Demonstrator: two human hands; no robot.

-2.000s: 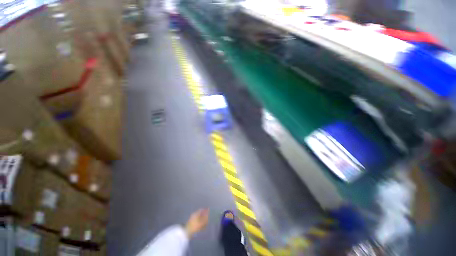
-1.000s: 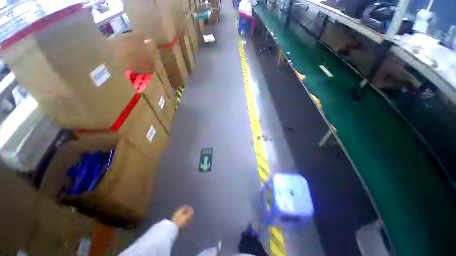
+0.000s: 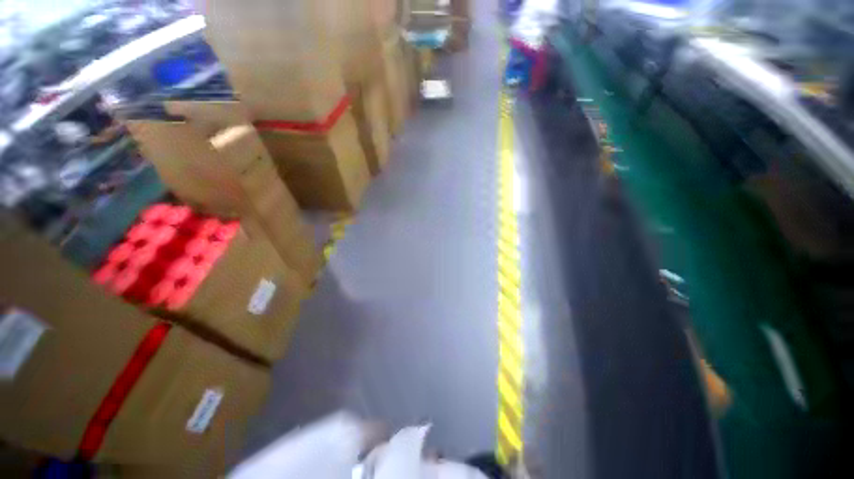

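A white sleeve reaches in at the bottom edge. My left hand [image 3: 375,434] is only a small blurred patch at its end, and its fingers cannot be made out. A pale, pointed white shape [image 3: 404,451] lies right beside it; whether it is cloth or paper I cannot tell. My right hand is not in view. The grey floor [image 3: 403,281] lies in front of me, with yellow-black tape [image 3: 508,281] running ahead.
Brown cartons [image 3: 309,168] are stacked at the left. One open carton holds red round-patterned items [image 3: 173,253]. A long green conveyor [image 3: 693,224] runs along the right, with a pale strip [image 3: 785,365] on it. A person [image 3: 534,37] is far ahead by the line.
The view has moved forward along the aisle. The blue-white stool-like object and green floor arrow have left the picture. My left hand has dropped from clear view to the bottom edge.
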